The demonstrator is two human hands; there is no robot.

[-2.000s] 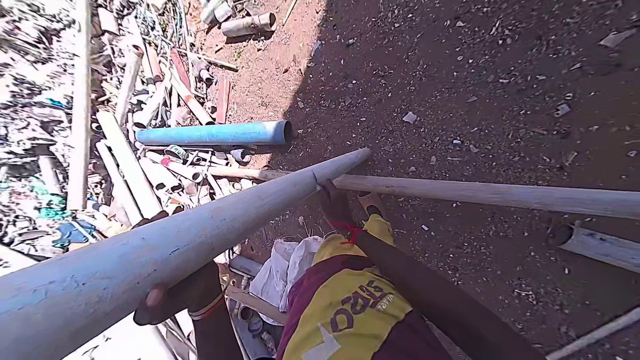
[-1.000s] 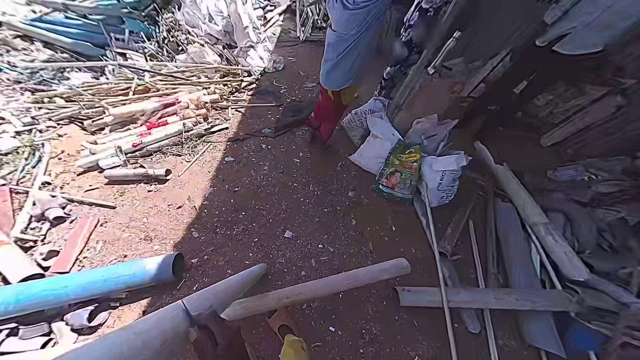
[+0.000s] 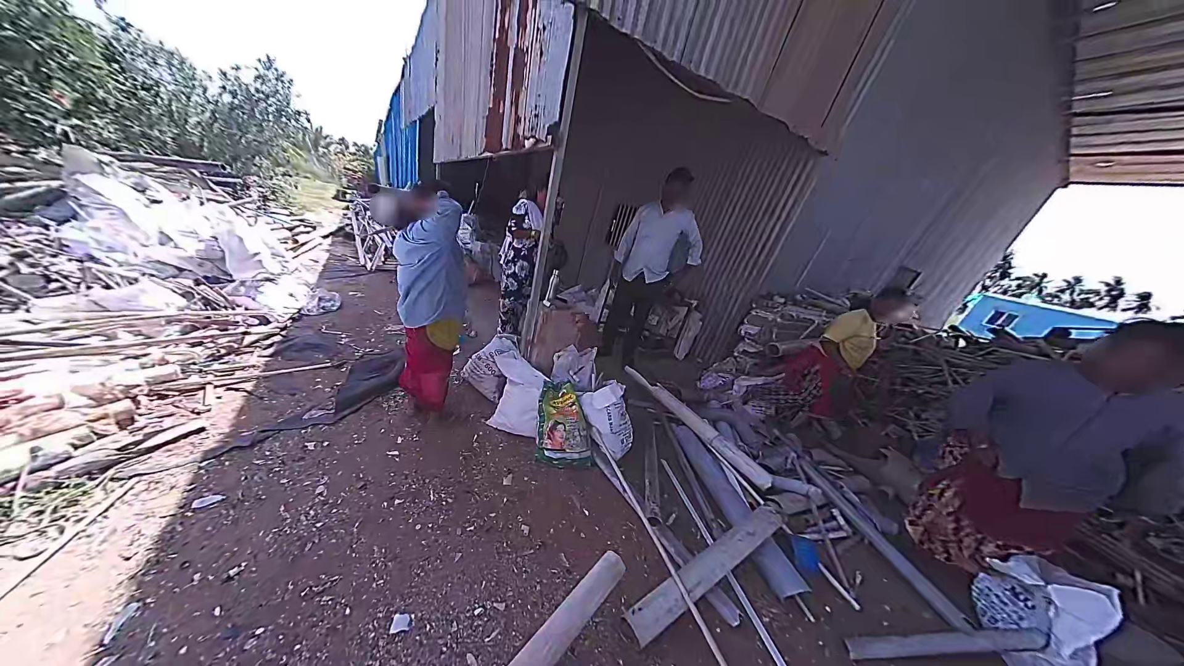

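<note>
Neither my left hand nor my right hand shows in the head view now. A pale plastic pipe [image 3: 575, 606] juts up from the bottom edge, its near part cut off by the frame; what holds it is hidden. To its right a split, flattened pipe piece [image 3: 708, 573] lies slanted over other pipes, among them a wide grey pipe [image 3: 740, 513]. A long pale pipe [image 3: 698, 427] lies behind them, and a short pipe [image 3: 943, 645] rests on the ground at lower right.
White sacks [image 3: 518, 398] and a green printed bag [image 3: 562, 425] stand ahead. Several people are about: one walking [image 3: 430, 268], one standing [image 3: 657, 245], others low at the right by pipe heaps. A corrugated metal shed [image 3: 666, 120] rises behind; scrap piles [image 3: 139, 250] lie left.
The view has swung up and right. Two seconds ago both my hands were on a long grey pipe; a second ago one still showed at it. Now both are out of view.
</note>
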